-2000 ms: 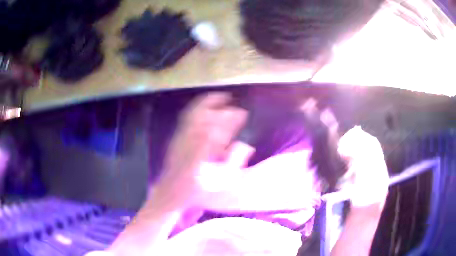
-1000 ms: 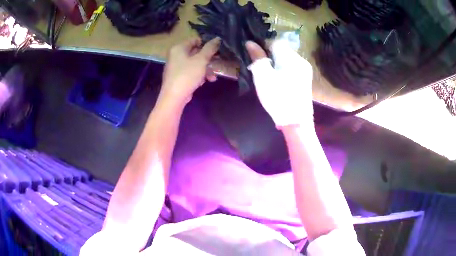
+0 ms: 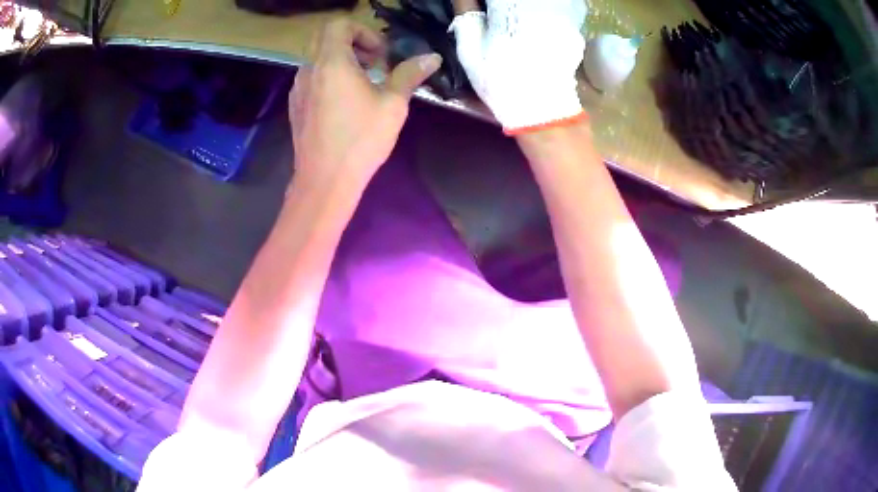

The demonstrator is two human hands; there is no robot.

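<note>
A dark spiky moulded piece (image 3: pixel 414 36) lies at the bench edge between my hands, cut off by the top of the picture and partly hidden by my fingers. My bare left hand (image 3: pixel 351 96) has its thumb and fingers at the piece's left side, gripping its edge. My right hand (image 3: pixel 525 58), in a white knit glove with an orange-red cuff, covers and holds its right side. A small white glue bottle (image 3: pixel 610 61) with a thin teal tip lies just right of the glove.
Nested dark ridged pieces (image 3: pixel 751 106) lie on the cardboard (image 3: pixel 631 130) at right, with a black cable (image 3: pixel 804 200) by the bench edge. Another dark piece is cut off at top. Blue totes (image 3: pixel 91 341) are stacked at lower left, a blue tray (image 3: pixel 197 144) beyond, a pale-rimmed crate (image 3: pixel 765 407) at lower right.
Since one second ago, both hands and the piece have shifted up in the picture. The gloved hand covers more of the piece, and the glue bottle shows clearly beside it.
</note>
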